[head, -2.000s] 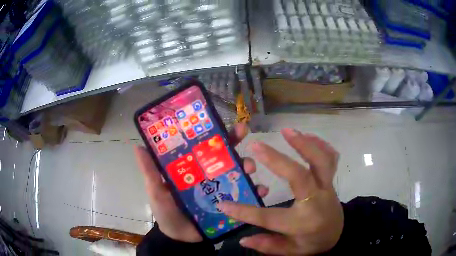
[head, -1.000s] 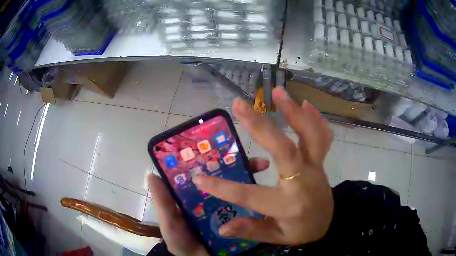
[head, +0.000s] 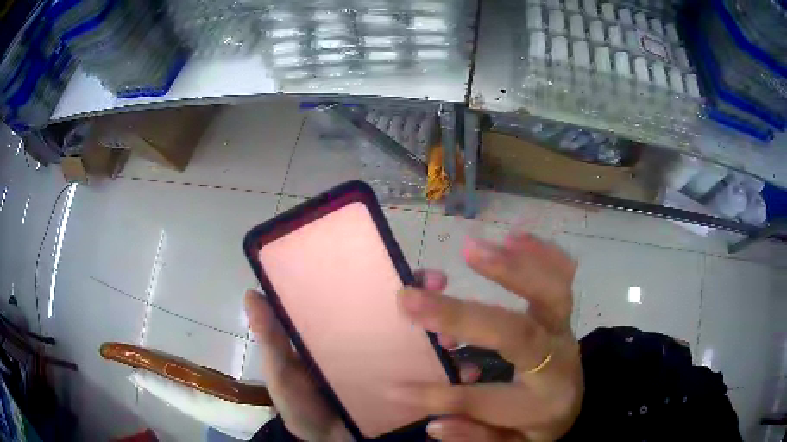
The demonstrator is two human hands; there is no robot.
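Observation:
A black-edged smartphone (head: 345, 302) is tilted in the middle of the head view, its screen a plain pale pink with nothing readable on it. My left hand (head: 292, 380) holds it from below, with the thumb along the left edge and fingertips showing at the right edge. My right hand (head: 518, 345) is slightly blurred, with a ring on one finger. It is over the phone's lower right side with its fingers apart, holding nothing. Whether a finger touches the screen is unclear.
Clear trays of white pieces (head: 362, 34) and more white cylinders (head: 604, 52) stand on white tables ahead. Blue-rimmed trays (head: 142, 52) are stacked at the left. Cardboard (head: 552, 164) lies under the right table. A wooden chair arm (head: 185, 371) is at lower left.
The phone screen has changed from app icons to plain pink. The phone has shifted slightly left. My right hand has moved lower, off the icon area towards the phone's right edge.

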